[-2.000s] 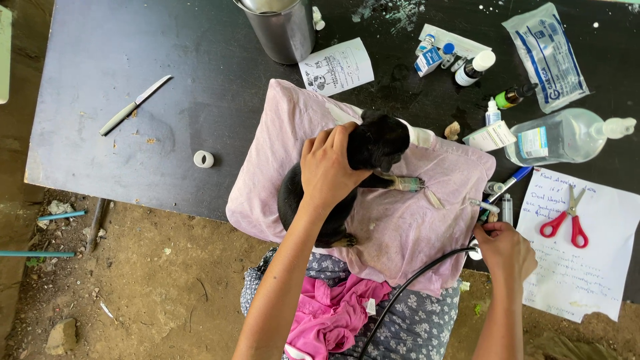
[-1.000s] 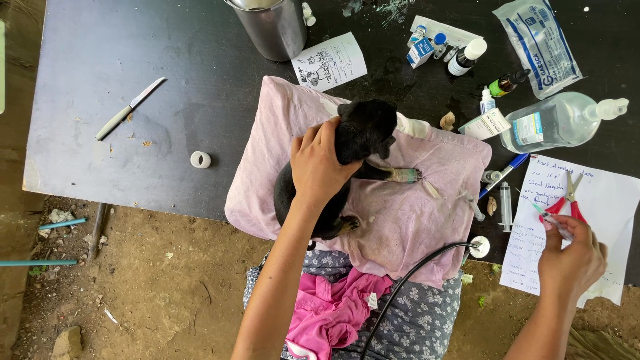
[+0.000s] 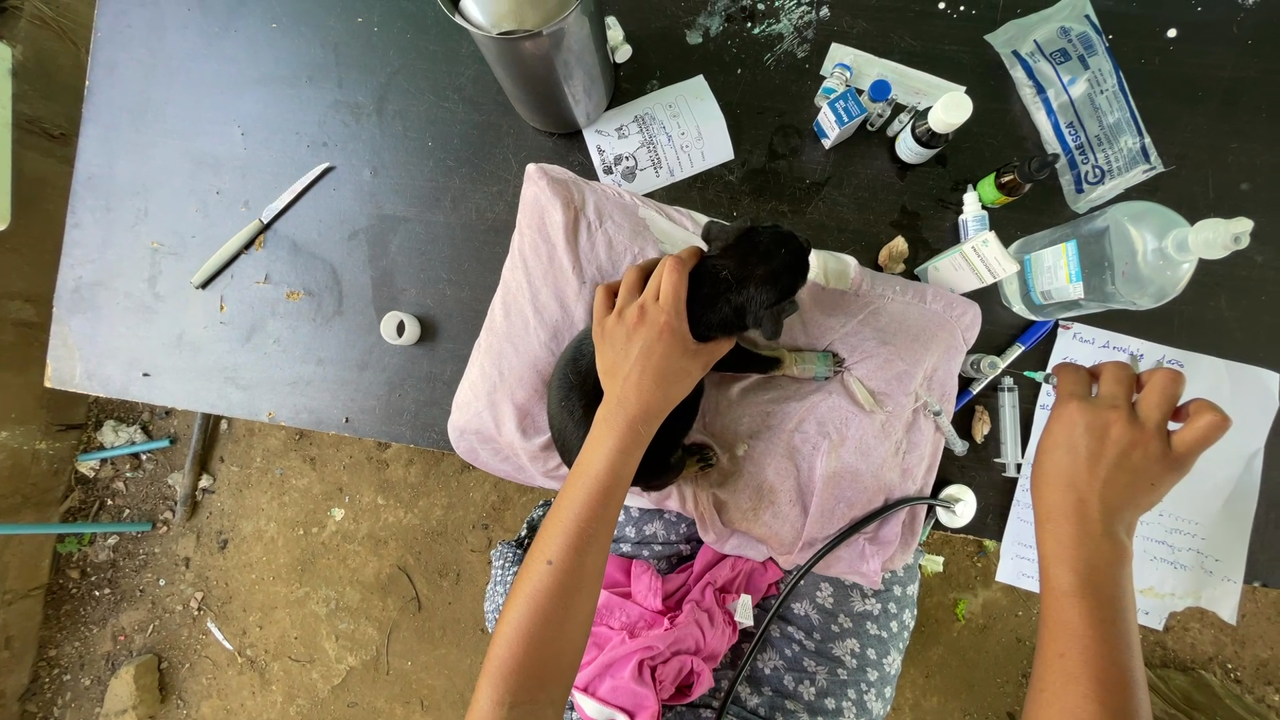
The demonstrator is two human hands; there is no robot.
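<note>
A black puppy (image 3: 755, 280) lies on a pillow in a pink cover (image 3: 800, 460), with a bandage (image 3: 808, 364) around one foreleg. My left hand (image 3: 655, 330) holds it behind the head, over the neck and shoulders. Above the handwritten sheet (image 3: 1180, 540) is my right hand (image 3: 1120, 440), its fingers bent around a small item with a green tip (image 3: 1038, 377), mostly hidden. An empty-looking syringe (image 3: 1009, 425) lies left of that hand, beside a blue pen (image 3: 1005, 365) and a small glass vial (image 3: 980, 366). Another syringe (image 3: 945, 427) rests at the pillow's right edge.
A knife (image 3: 260, 228) and a white tape roll (image 3: 400, 328) lie on the dark table at left. At the back stands a metal container (image 3: 545, 70). Medicine bottles (image 3: 930, 130), a packaged infusion set (image 3: 1080, 105) and a large clear bottle (image 3: 1100, 258) are at right. A stethoscope (image 3: 957, 506) hangs over the front edge.
My right hand has gone from beside the pillow to over the sheet, then a little back and left. The red scissors seen on the sheet earlier are out of sight. My left hand stays on the puppy.
</note>
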